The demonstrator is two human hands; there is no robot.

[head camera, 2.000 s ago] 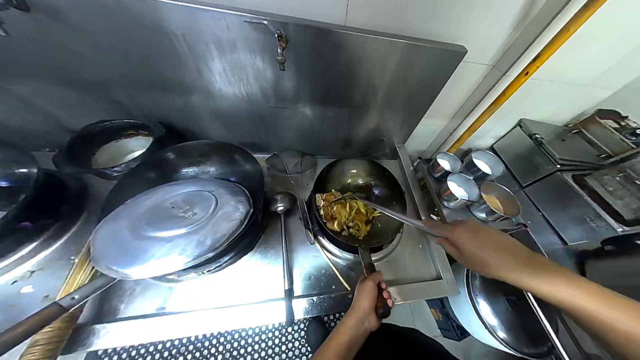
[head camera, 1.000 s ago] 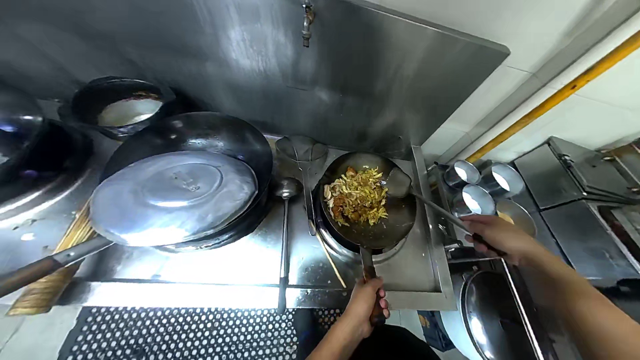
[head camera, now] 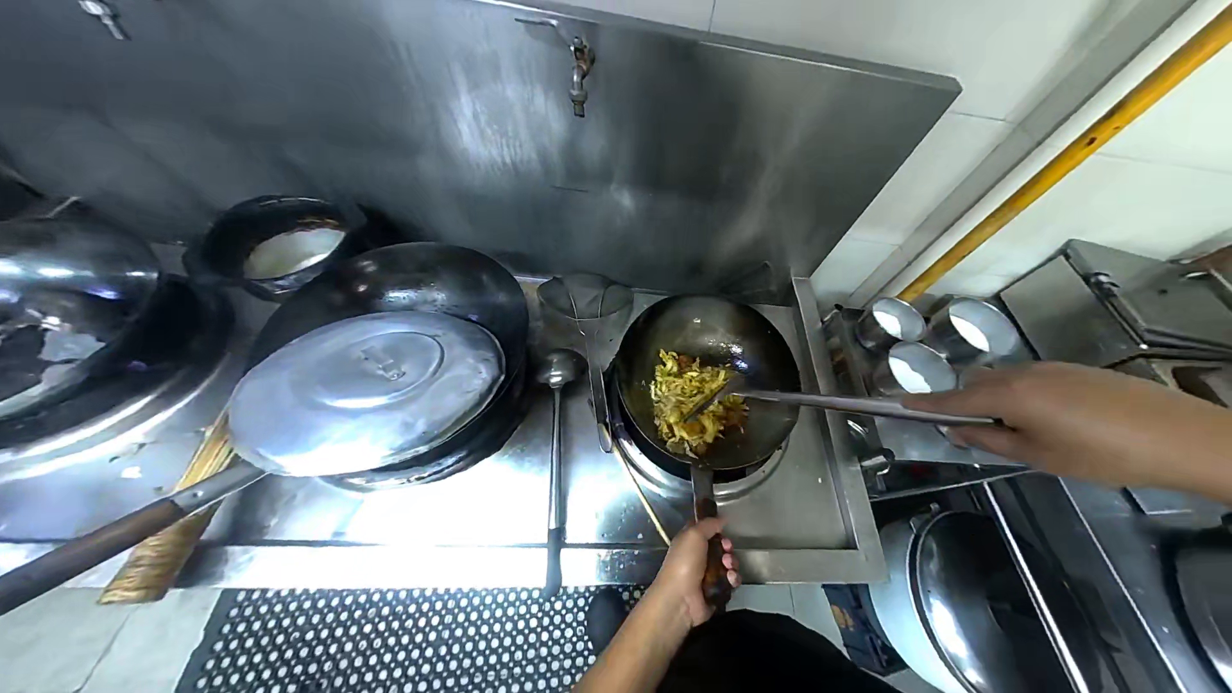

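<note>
My left hand (head camera: 698,570) grips the wooden handle of a dark wok (head camera: 712,322), which sits on a burner ring at the right end of the steel range. Yellow shredded food with browned bits (head camera: 688,395) lies in the wok's left and middle part. My right hand (head camera: 1001,419) is closed around a long metal spatula (head camera: 857,402), whose blade touches the food. Left of the wok a wire-mesh strainer (head camera: 585,296) and a steel ladle (head camera: 556,452) lie on the range.
A larger wok (head camera: 433,269) with a dented metal lid (head camera: 366,385) stands left, near a bamboo brush (head camera: 164,558) and a black pan (head camera: 279,241). Metal seasoning containers (head camera: 919,371) and a lidded pot (head camera: 982,597) are right. A tap (head camera: 579,77) juts from the backsplash.
My right hand has brought the spatula blade from the wok's right rim into the food. The food has shifted down and left in the wok. My left hand has stayed on the handle.
</note>
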